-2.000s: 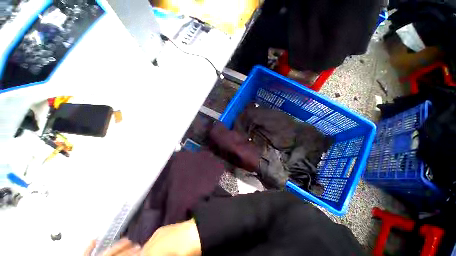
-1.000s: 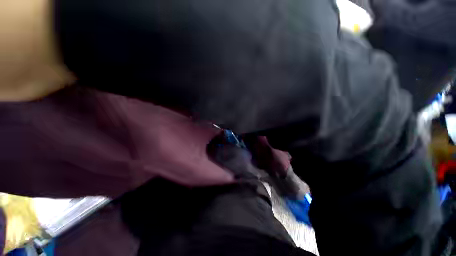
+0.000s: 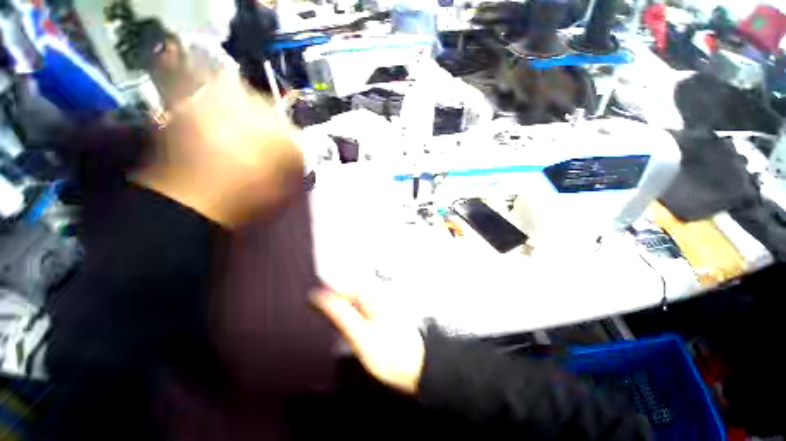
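Note:
A dark plum garment piece [image 3: 267,301] hangs in front of me, left of the table's front edge. My left hand [image 3: 224,146] is raised at the upper left, strongly blurred, with plum cloth below it and at its left; it appears to grip the cloth. My right hand [image 3: 375,336] is low at the table edge, its fingertips at the cloth's right border; whether they pinch it is unclear. The white sewing machine [image 3: 517,159] with a blue stripe stands behind. Its needle area [image 3: 418,185] has no plum cloth under it.
A black flat rectangle [image 3: 491,226] lies under the machine arm, with small orange-handled snips [image 3: 452,227] beside it. A blue crate [image 3: 638,370] is at the lower right. A thin cable [image 3: 662,284] hangs over the front edge. Other workstations stand behind.
The view has swung from the crate and my lap up to the machine. The plum piece, stretched across the lap before, now hangs at the left, with my left hand raised.

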